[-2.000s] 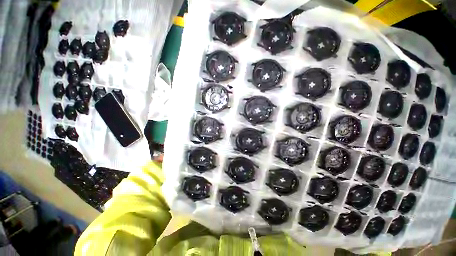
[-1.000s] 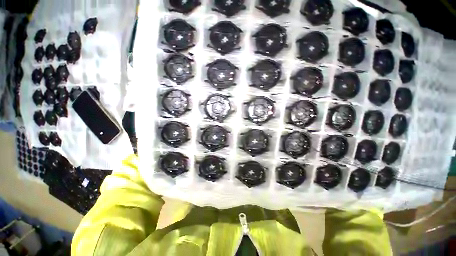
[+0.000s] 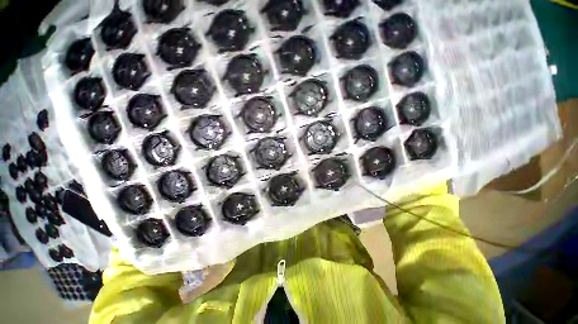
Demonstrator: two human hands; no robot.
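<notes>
A wide whitish blister tray (image 3: 355, 190) fills the middle of the view, tilted with its right side higher. Its cells hold rows of round black moulded parts (image 3: 193, 88) with small side tabs, one per cell. Several parts in the middle rows look shinier and greyer under glare. My yellow-green sleeves reach up to the tray's near edge at lower left and lower right. Both hands are hidden beneath or behind the tray, so their hold cannot be seen.
A covered white tray (image 3: 494, 95) is at right, a brown cardboard box (image 3: 559, 149) below it. At left, a white sheet (image 3: 71, 136) bears loose black parts (image 3: 38, 142) and a partly hidden smartphone (image 3: 81, 209). A thin dark cord (image 3: 437, 223) crosses at lower right.
The tray with the black parts has shifted left in view and turned, its right side now higher. It now covers part of the left sheet and phone. The covered tray at right shows more.
</notes>
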